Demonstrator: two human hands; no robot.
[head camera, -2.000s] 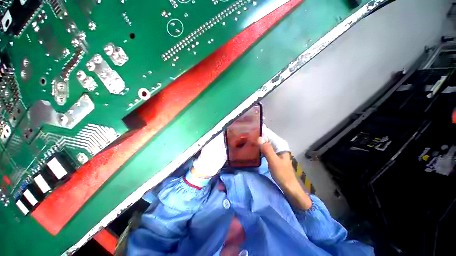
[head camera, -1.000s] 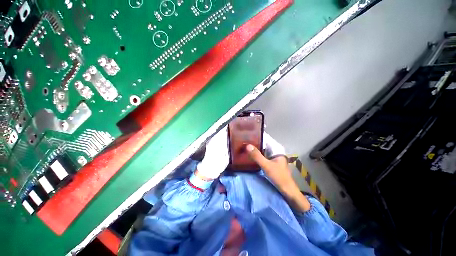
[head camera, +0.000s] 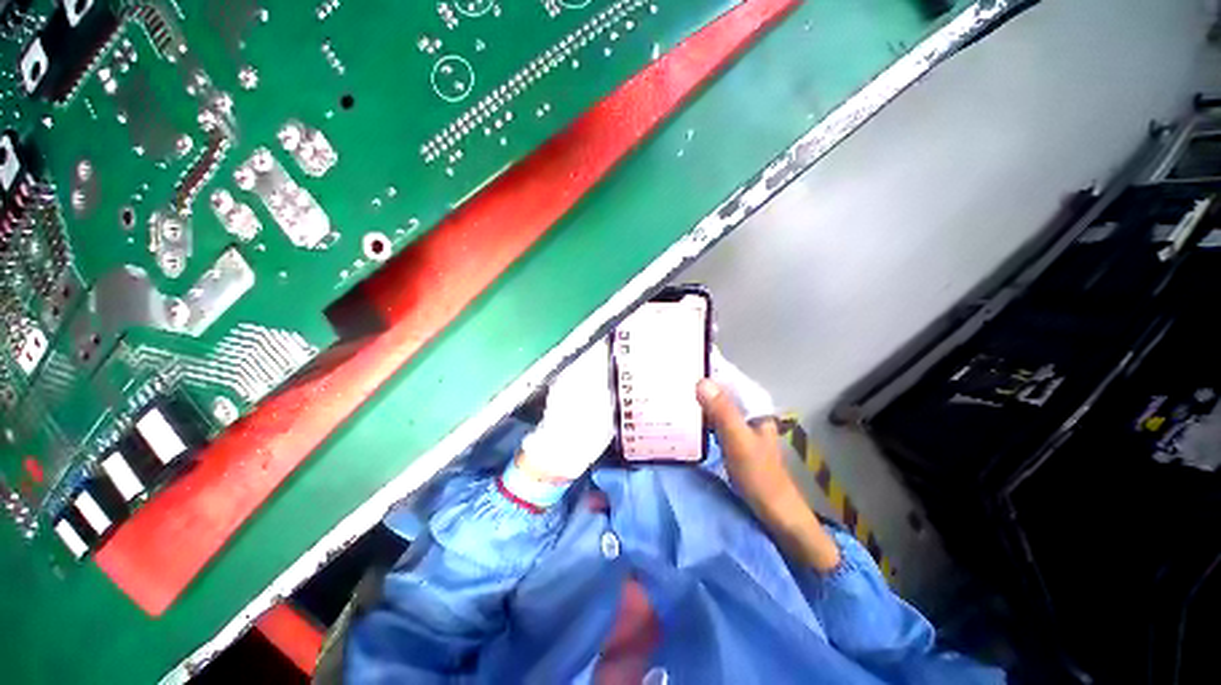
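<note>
A smartphone (head camera: 662, 381) with a lit, whitish list screen is held upright below the bench edge, in front of the blue smock. My left hand (head camera: 576, 418), in a white glove, grips the phone's left side. My right hand (head camera: 739, 426) is at the phone's right side; its bare thumb touches the screen's right edge. White glove fabric shows behind that thumb. The fingers behind the phone are hidden, so how far the right hand grips it cannot be told.
A large green circuit board (head camera: 388, 80) lies on a red mat (head camera: 455, 274) on a green bench mat (head camera: 442, 375) with a worn white edge. Black transistors with silver tabs stand at the board's lower left. Dark racks (head camera: 1071, 388) and black-yellow floor tape (head camera: 833, 484) are at right.
The phone screen has changed from a dark reddish picture to a bright white list. My right thumb has moved from the screen's middle to its right edge. The view has shifted slightly.
</note>
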